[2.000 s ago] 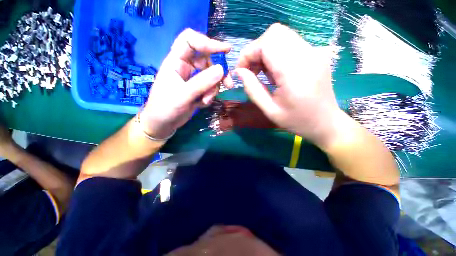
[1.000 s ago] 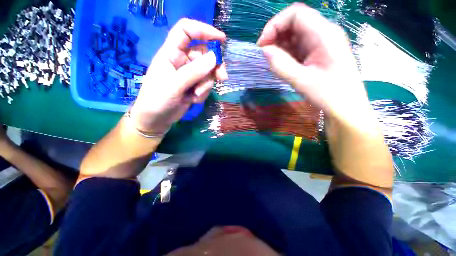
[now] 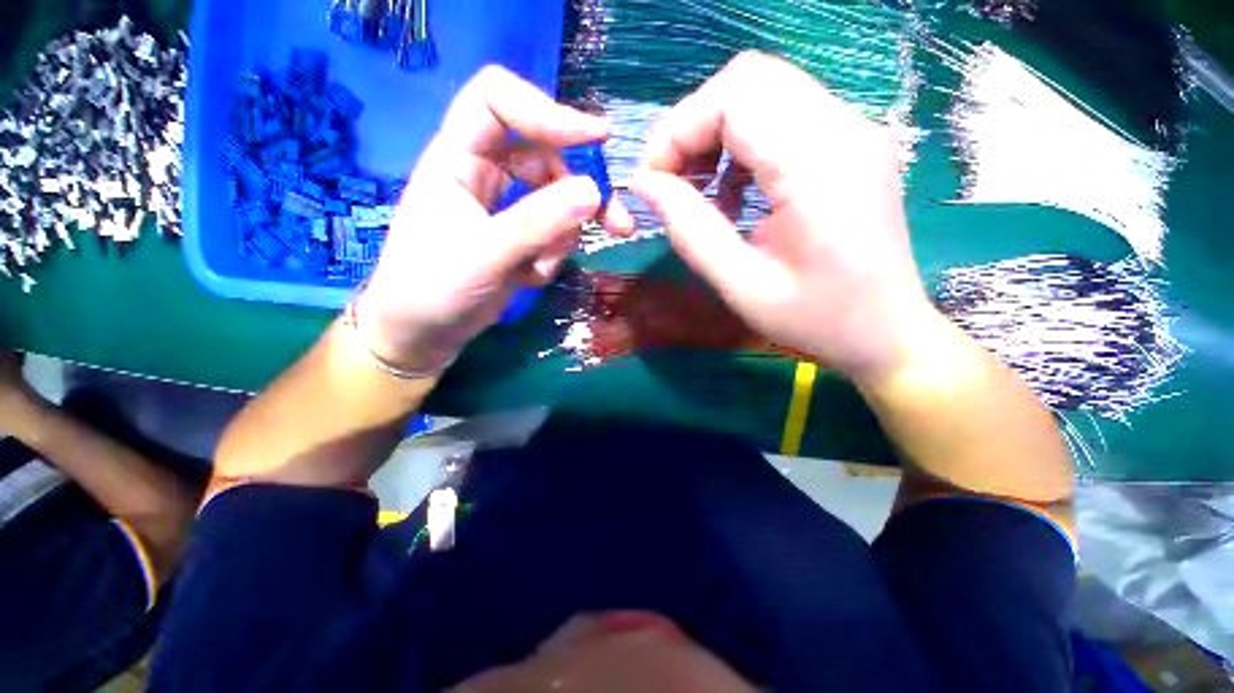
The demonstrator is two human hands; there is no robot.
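My left hand (image 3: 474, 224) is shut on a blue connector housing (image 3: 585, 168), pinched between thumb and forefinger. My right hand (image 3: 792, 224) is just right of it, with thumb and forefinger tips together beside the housing. Any wire between those fingertips is too small to make out. Pale violet or grey wires (image 3: 625, 136) lie under and between my hands. Brown wires (image 3: 616, 318) lie nearer the table edge, partly covered by my right hand and its shadow.
The blue parts tray (image 3: 467, 34) holds loose housings (image 3: 291, 163) and wired harnesses (image 3: 393, 25). White and black small parts (image 3: 95, 149) lie left. Green wires (image 3: 758, 41) lie beyond; white wires (image 3: 1062, 142) and white-and-dark wires (image 3: 1069, 332) right. Another person's arm (image 3: 102, 460) shows at lower left.
My right hand moved away to the upper right a second ago and is now back close beside the housing. My left hand has shifted slightly and still holds the housing.
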